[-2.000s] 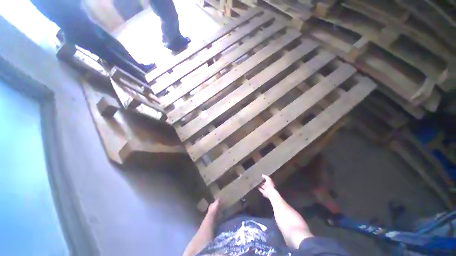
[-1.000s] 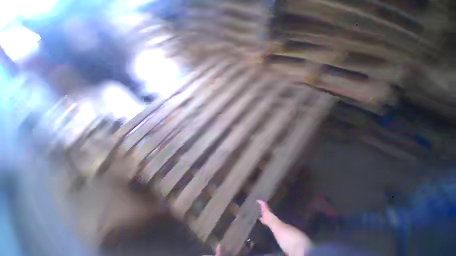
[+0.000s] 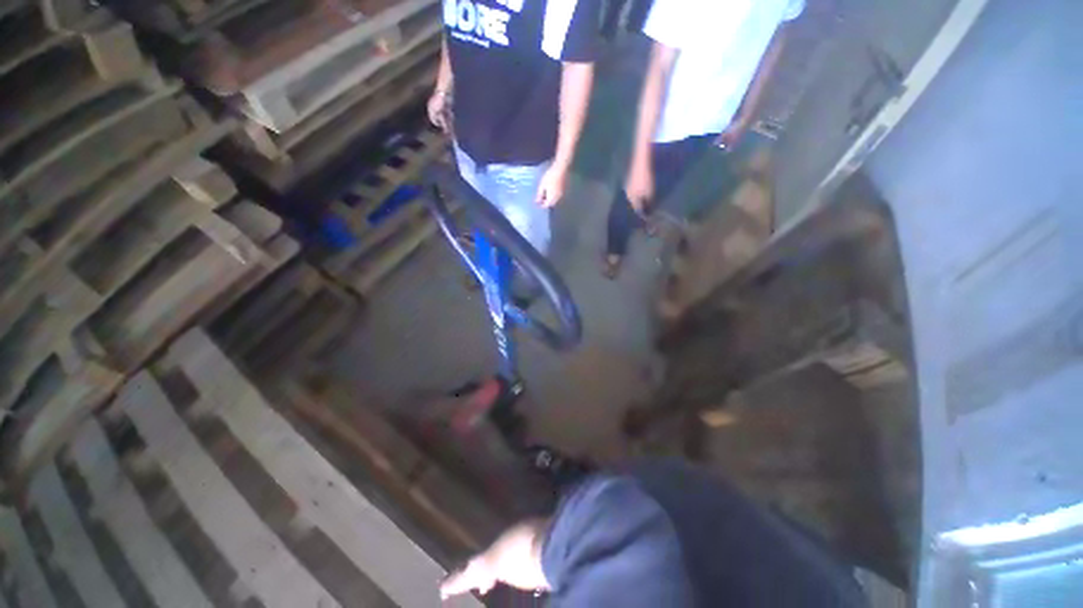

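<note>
The slatted wooden pallet (image 3: 255, 475) fills the lower left, its pale deck boards running diagonally and its near part cut off by the picture's bottom edge. My right hand (image 3: 493, 568), bare below a dark sleeve, is at the pallet's right edge near the bottom centre. Its fingers point left and meet the edge board. Whether they grip it or only rest on it is not clear. My left hand is out of the picture.
A pallet jack with a black loop handle (image 3: 558, 291) and blue shaft stands ahead. Two people (image 3: 511, 101) stand behind it. Tall pallet stacks (image 3: 107, 190) are on the left, with something blue low behind. Wooden pieces (image 3: 772, 416) lie by the pale blue wall (image 3: 1009, 297).
The view has swung right, away from the pallet's middle. The pallet now shows lower left, and the jack handle and two people have come into view. My left hand has left the picture.
</note>
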